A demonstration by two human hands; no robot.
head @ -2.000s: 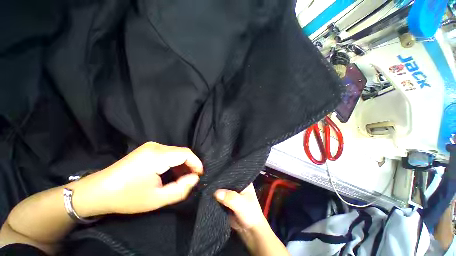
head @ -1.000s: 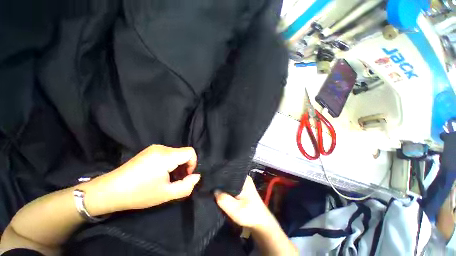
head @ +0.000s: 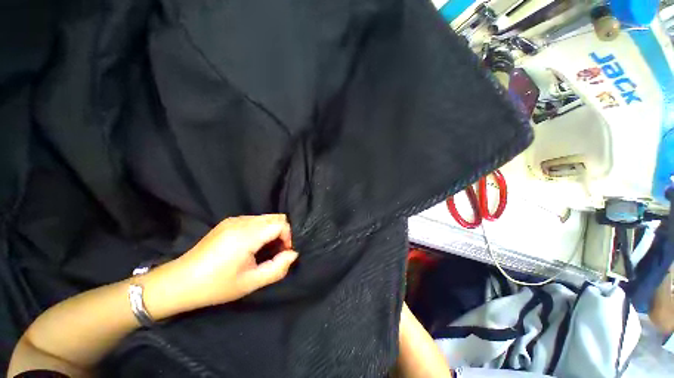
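Observation:
The black garment (head: 355, 133) covers the left and centre of the view. A ribbed edge with a raised seam runs from the centre to a square corner at the right, which lies over the machine table. My left hand (head: 240, 258), with a silver bracelet at the wrist, pinches the garment at a seam junction between thumb and fingers. Another ribbed panel hangs below this point. My right forearm (head: 421, 347) shows at the bottom; the right hand itself is hidden behind the garment panel.
Red-handled scissors (head: 479, 201) lie on the white table, blades covered by the garment. A phone (head: 523, 92) is partly covered beside the white JACK sewing machine (head: 628, 140). A thin white cable (head: 499, 267) hangs over the table edge. Striped grey-white cloth (head: 547, 325) and a person's arm (head: 663, 303) are at the right.
The garment's corner, folded back a second ago, again spreads over the table and covers the scissor blades and much of the phone. My right hand has gone behind the lower panel. My left hand keeps its pinch.

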